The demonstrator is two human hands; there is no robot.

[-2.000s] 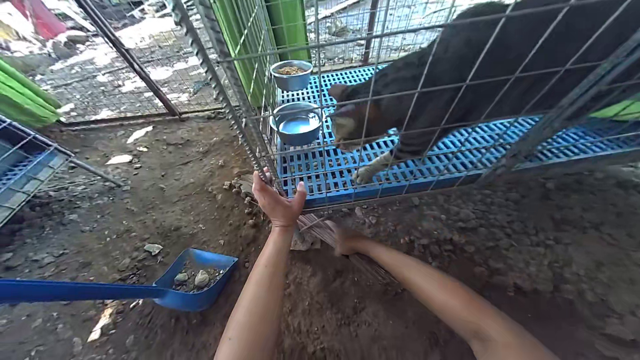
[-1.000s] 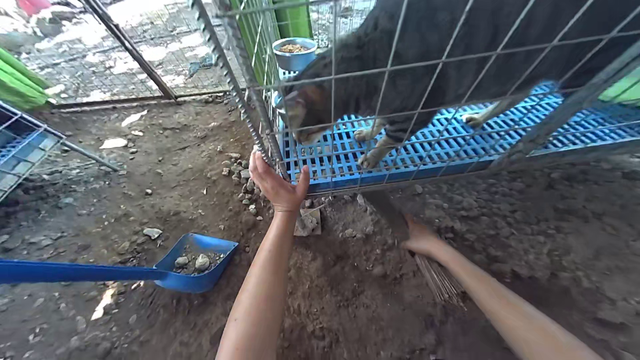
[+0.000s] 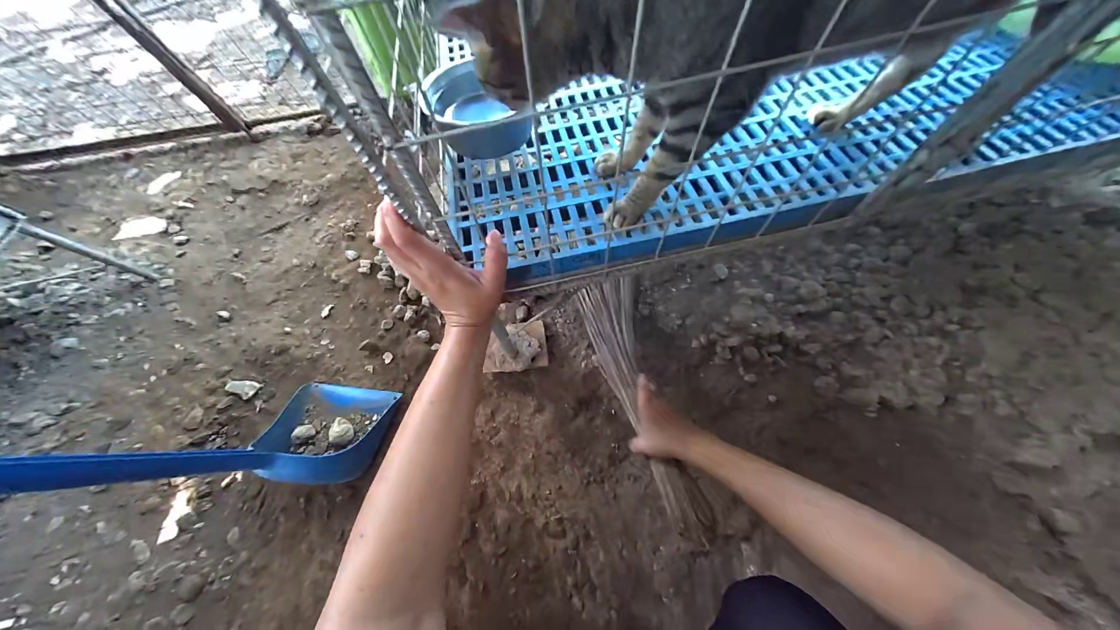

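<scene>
My left hand [image 3: 446, 271] grips the lower front corner of a wire cage [image 3: 402, 166], its thumb against the edge of the blue slatted plastic floor [image 3: 560, 206]. Inside stands a striped cat [image 3: 691, 70], its head lowered over a metal bowl [image 3: 481, 114]. Below the cage, my right hand [image 3: 665, 429] is closed around a stick broom [image 3: 612, 341] at its middle; the bristle end reaches under the cage's front edge, where its tips are hidden. A blue long-handled dustpan [image 3: 324, 437] holding stones and dirt lies on the ground left of my left forearm.
A cage leg stands on a small flat tile [image 3: 516, 347] beside my left wrist. Loose stones [image 3: 398, 302] lie around that corner. Part of another metal frame [image 3: 83, 249] juts in at left. A wire mesh fence [image 3: 184, 79] runs behind, and a dark knee shows at the bottom.
My right hand and the broom have shifted about under the cage's front edge. The cat has moved its head to the bowl. My left hand has stayed at the corner.
</scene>
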